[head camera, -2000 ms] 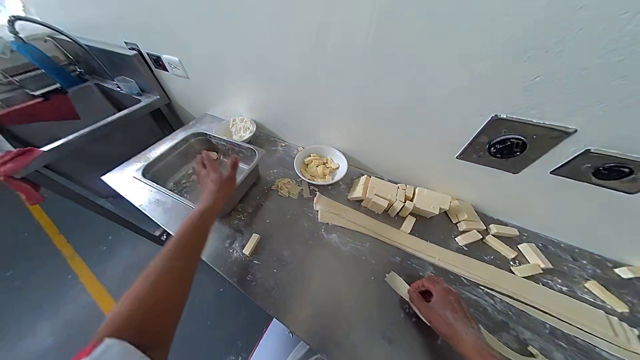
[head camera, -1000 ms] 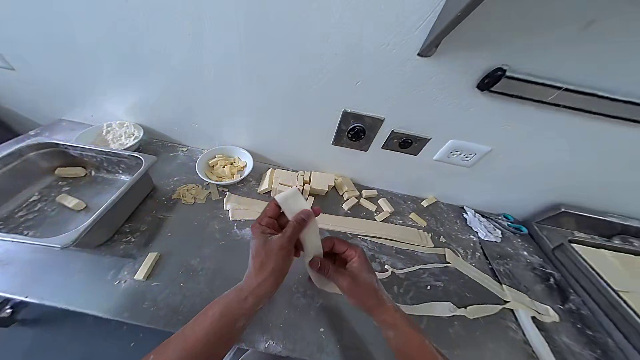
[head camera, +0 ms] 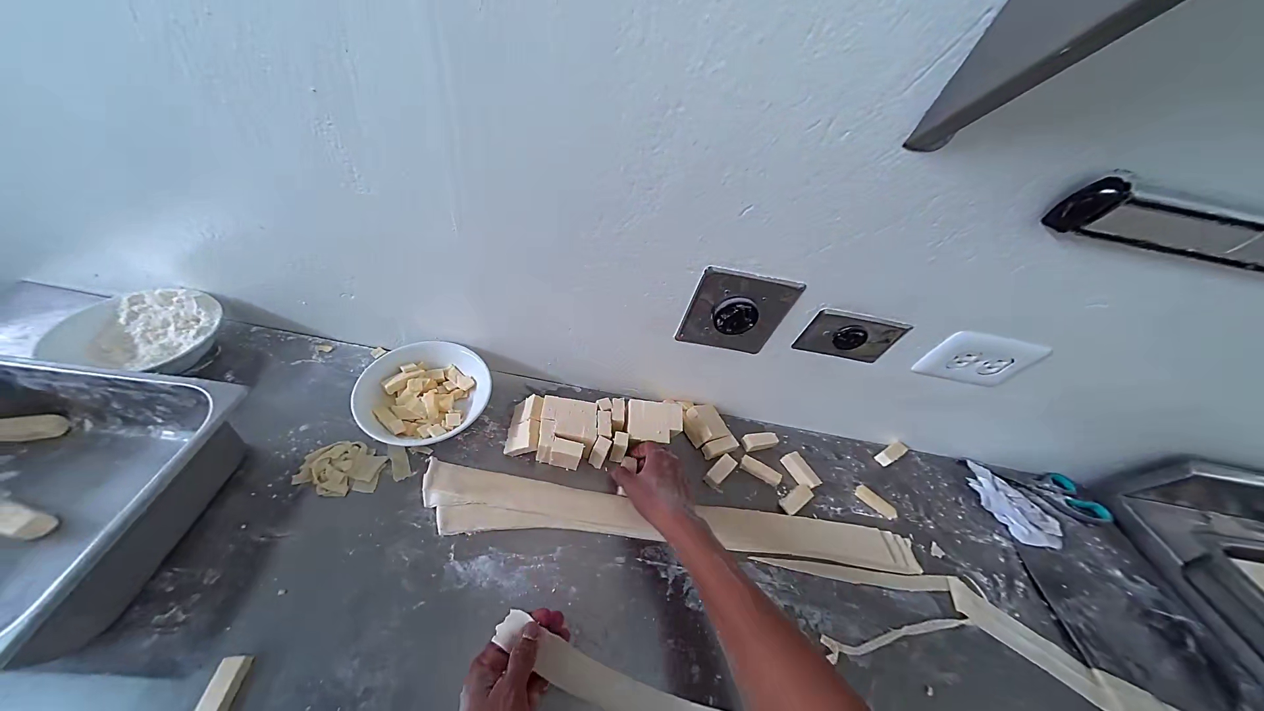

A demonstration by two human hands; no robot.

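At the bottom of the head view, my left hand [head camera: 518,662] holds the end of a dough strip [head camera: 602,681], which trails off to the right. My right hand [head camera: 657,484] reaches over long layered dough strips [head camera: 790,528], its fingers on a small cheese stick [head camera: 624,476] beside the pile of cut cheese blocks [head camera: 573,420]. Loose cheese sticks [head camera: 760,470] lie right of the pile. A white bowl of cheese pieces [head camera: 365,395] stands to the left, with dough scraps [head camera: 341,467] in front of it.
A steel pan [head camera: 212,405] holding wrapped sticks [head camera: 25,521] is at left, with a bowl of flour [head camera: 207,341] behind. A single stick [head camera: 225,683] lies near the front. Scissors [head camera: 1086,507] and a crumpled cloth [head camera: 1017,509] lie at right, near another steel container [head camera: 1155,474]. Wall outlets [head camera: 741,311] sit behind.
My right hand has left the dough strip both hands held a second ago and reached to the cheese pile. My left hand keeps hold of the strip. Earlier, my left hand was over the steel pan.
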